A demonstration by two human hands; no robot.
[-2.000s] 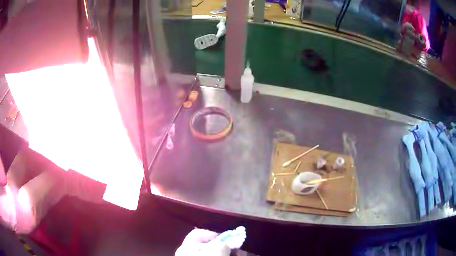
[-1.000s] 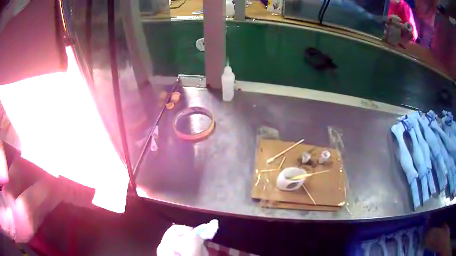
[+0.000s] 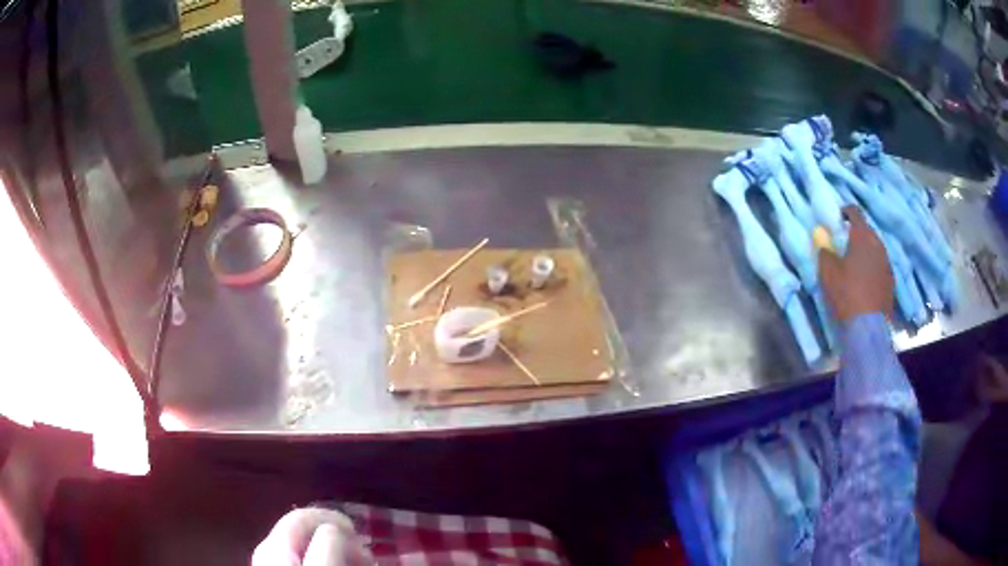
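Several light-blue moulded parts (image 3: 765, 227) with narrow waists and dark-blue detail lie side by side at the right of the metal bench. My right hand (image 3: 857, 265), in a light-blue sleeve with a yellow finger cot, is among them, its fingers closed around the middle of one part (image 3: 816, 182). The hand hides that part's lower end. My left hand (image 3: 315, 538), in a white glove, is at the bottom edge over the checked cloth, fingers curled and partly cut off. I cannot tell whether it holds anything.
Cardboard pad (image 3: 514, 370) with white cup (image 3: 462, 343), two small pots and thin sticks at bench centre. Tape roll (image 3: 252, 271) and white bottle (image 3: 310, 149) stand left. Blue crate (image 3: 688, 486) with parts is below the right edge. Green belt (image 3: 442, 66) runs behind; glaring panel (image 3: 50, 332) at far left.
The view has swung right. My right hand has come into the parts pile. The light-blue piece seen earlier at my left hand no longer shows.
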